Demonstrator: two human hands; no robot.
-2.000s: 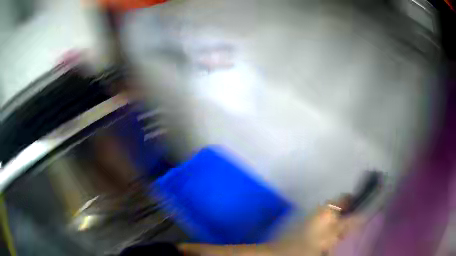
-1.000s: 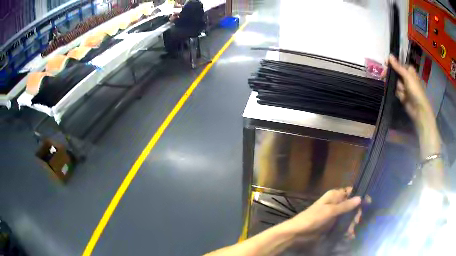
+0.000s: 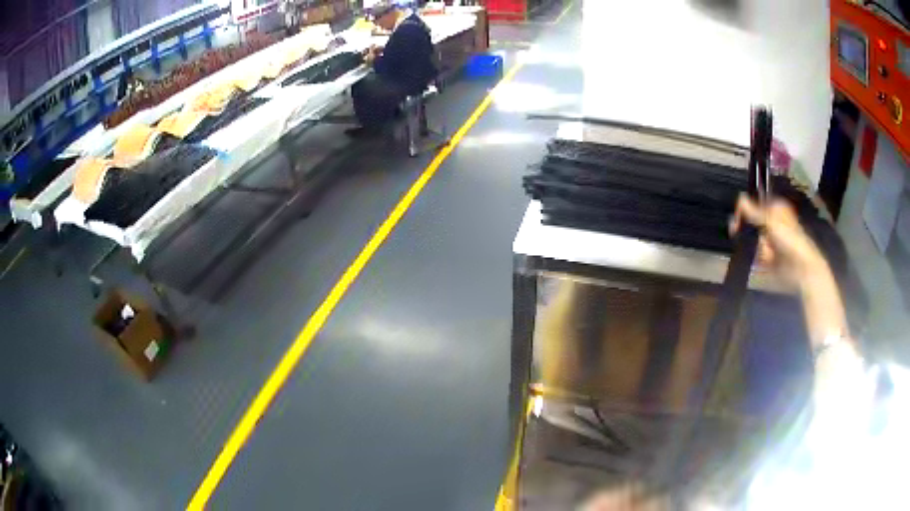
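Observation:
A bundle of long black straps (image 3: pixel 729 309) hangs upright in front of the steel bench, its top end above my right hand. My right hand (image 3: pixel 774 232) is shut on the bundle near its top. My left hand (image 3: pixel 627 497) is blurred and cut off by the bottom edge, near the lower part of the bundle; its grip cannot be made out. A pile of black straps (image 3: pixel 639 195) lies on the bench's white top (image 3: pixel 599 245).
An orange control panel (image 3: pixel 873 65) stands at the right. A yellow line (image 3: pixel 359 259) crosses the grey floor. An open cardboard box (image 3: pixel 132 334) stands at the left by a long table (image 3: pixel 215 165) with black pieces. A person (image 3: pixel 404 65) sits at its far end.
Since one second ago, my right hand has moved down in the picture with the bundle. My left hand has dropped to the bottom edge. The view has shifted slightly, bench lower and further right.

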